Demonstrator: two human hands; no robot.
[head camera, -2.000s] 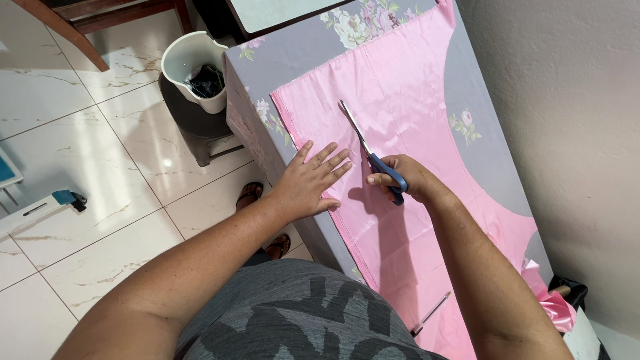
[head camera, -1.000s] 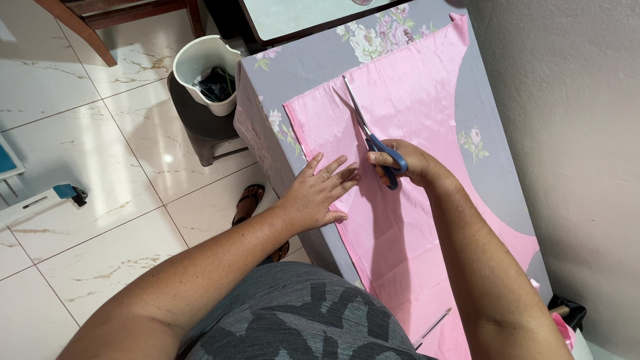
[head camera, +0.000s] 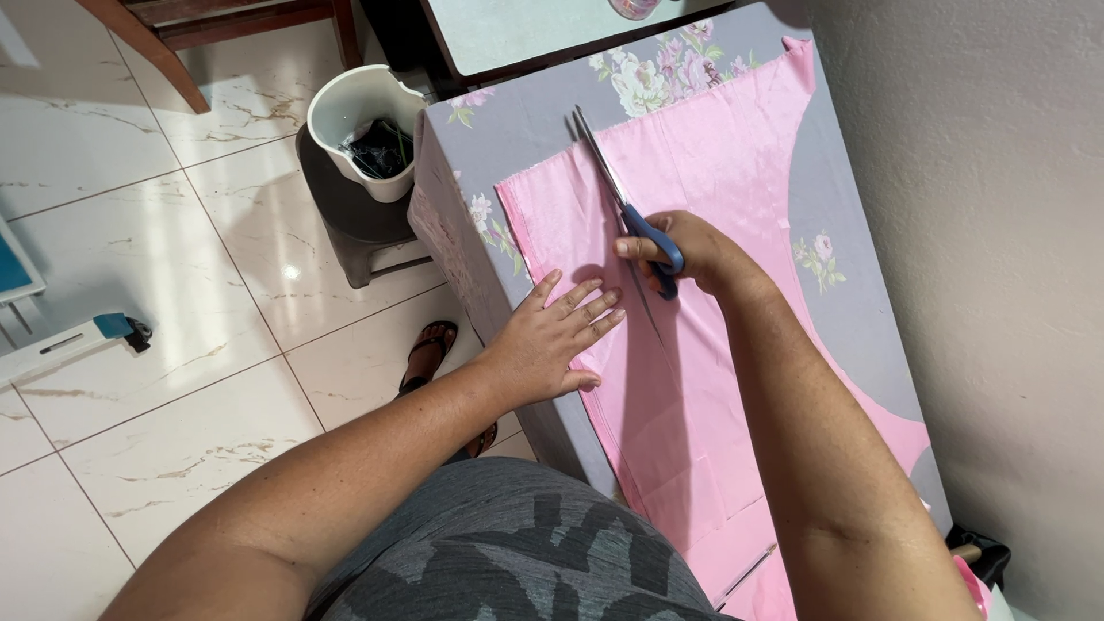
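Pink satin fabric (head camera: 733, 138) lies over a table covered with a grey floral cloth (head camera: 526, 121). My right hand (head camera: 686, 250) grips the blue handles of a pair of scissors (head camera: 614, 177). Their blades reach the fabric's far edge, with the tips over the grey cloth, and a slit runs through the fabric below the handles. Flat on the fabric's left part rests my left hand (head camera: 565, 336), fingers spread, left of the slit. A pen (head camera: 746, 576) lies on the fabric near my body.
A white bin (head camera: 366, 116) with dark scraps stands on a dark stool (head camera: 345, 228) left of the table. A light-topped table (head camera: 535, 30) adjoins the far end. A wooden chair (head camera: 250, 26) stands at upper left. The wall (head camera: 975, 216) rises on the right.
The scissors have moved up the fabric to its far edge, and the slit below them is longer. My left hand stays on the fabric. The view has shifted slightly.
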